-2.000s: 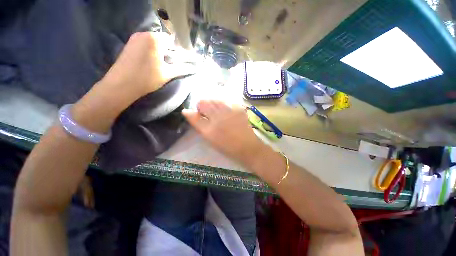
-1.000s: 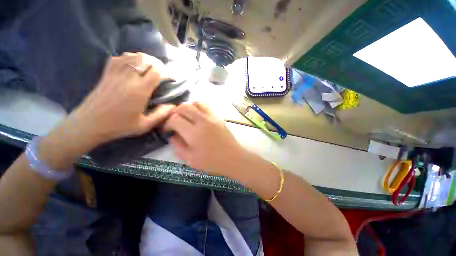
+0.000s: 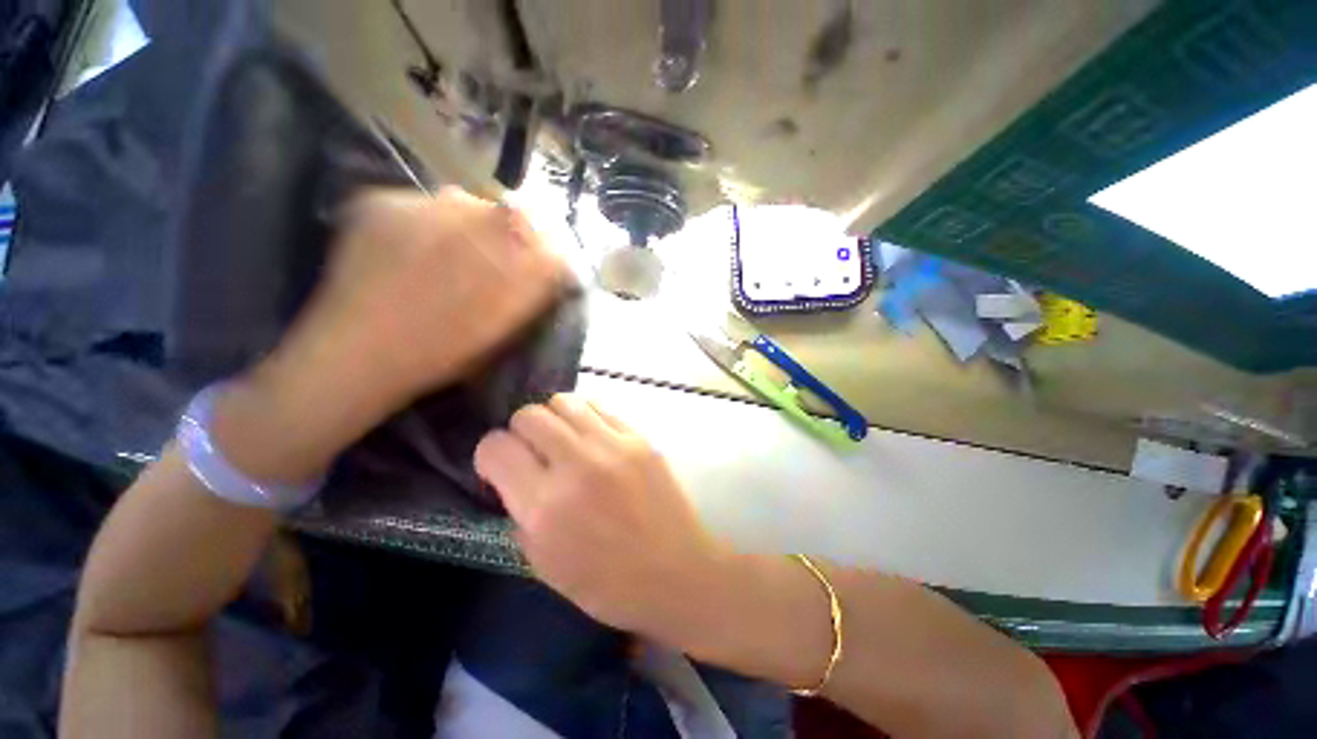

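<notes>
The dark grey garment piece (image 3: 260, 188) lies in large folds at the left and runs under my hands to the table edge. My left hand (image 3: 441, 282) is closed on the cloth just left of the needle area, blurred, its fingertips hidden. My right hand (image 3: 578, 498) pinches the cloth's edge nearer the table's front. The needle area under the bright lamp is glare-washed. The cream machine head (image 3: 809, 101) stands behind, with the dark round metal part (image 3: 640, 202) below it.
The bright-screened phone (image 3: 803, 263) lies beside the machine base. Blue and lime snips (image 3: 802, 393) lie open near it. Fabric scraps (image 3: 961, 311) and a yellow item (image 3: 1066, 319) are behind. Orange and red scissors (image 3: 1225, 566) are far right. The green control panel (image 3: 1069, 188) overhangs upper right.
Both hands were together at a fold; now my left hand has moved up and right towards the needle area, and my right hand sits lower. The cloth is raised and spread at left.
</notes>
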